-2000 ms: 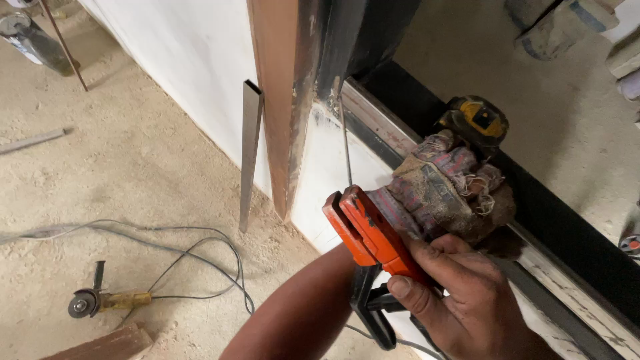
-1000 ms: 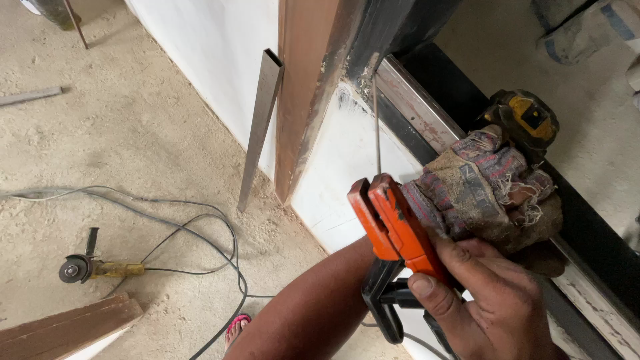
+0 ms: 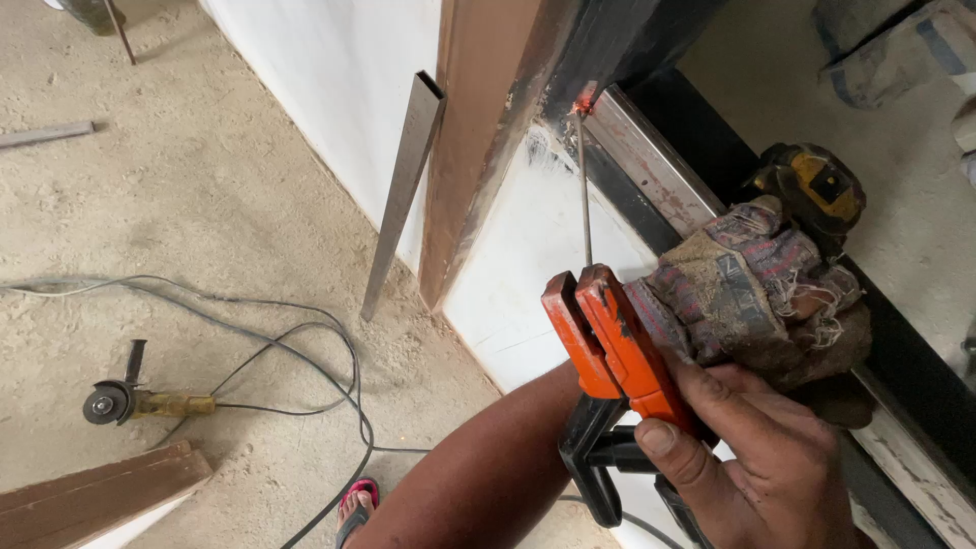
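Note:
My right hand [image 3: 762,457], bare, is closed around an orange and black welding electrode holder [image 3: 629,343]. A thin welding electrode [image 3: 585,191] extends from its jaws, with its tip at a glowing orange spot [image 3: 583,103] where a steel tube's end meets the dark upright. My left hand [image 3: 762,286], in a worn, dirty fabric work glove, is curled around the rectangular steel tube [image 3: 663,160]; its fingertips are partly hidden. A yellow and black tape measure [image 3: 823,183] is just beyond the glove. My left forearm passes behind the holder.
A metal tube [image 3: 404,191] leans against the white wall beside a brown post [image 3: 480,130]. An angle grinder [image 3: 145,404] lies on the dusty floor near looped cables [image 3: 354,381]. A brown board [image 3: 99,496] is lower left; a sandaled foot [image 3: 358,499] shows at the bottom.
An orange glow has appeared at the electrode tip, which showed none in the earlier frames. Both hands keep their holds. The view has shifted slightly.

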